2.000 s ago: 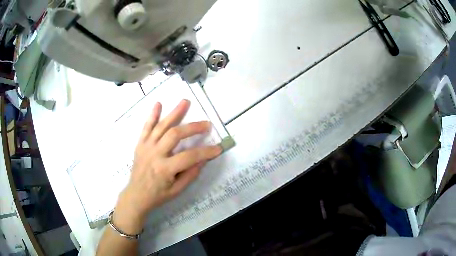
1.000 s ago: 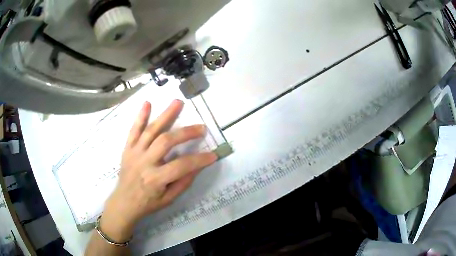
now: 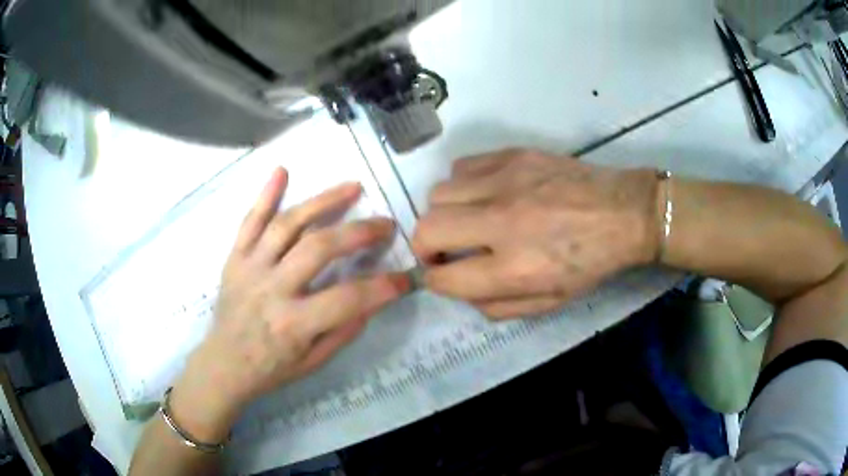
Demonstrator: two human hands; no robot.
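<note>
The white paper pattern (image 3: 177,307) lies on the green fabric piece (image 3: 141,410), whose green edge shows at the lower left and as a small bit between my hands. My left hand (image 3: 298,307) lies palm down on the pattern with its fingers spread. My right hand (image 3: 539,232) is beside it, its fingers curled and pinched at the green corner; the fingertips are partly hidden. The sewing machine head (image 3: 214,70) is above the work. The presser foot area is at the pattern's upper edge; the needle cannot be made out.
A printed ruler (image 3: 446,353) runs along the table's front edge. Black thread snips (image 3: 747,84) lie at the upper right. Green cloth (image 3: 716,349) hangs beside the table at the right, partly behind my right arm. Green and white pieces lie at the far left.
My right hand has come in from the right and reached the green corner. My left hand stays spread on the pattern. The view has shifted, and the machine head looks blurred.
</note>
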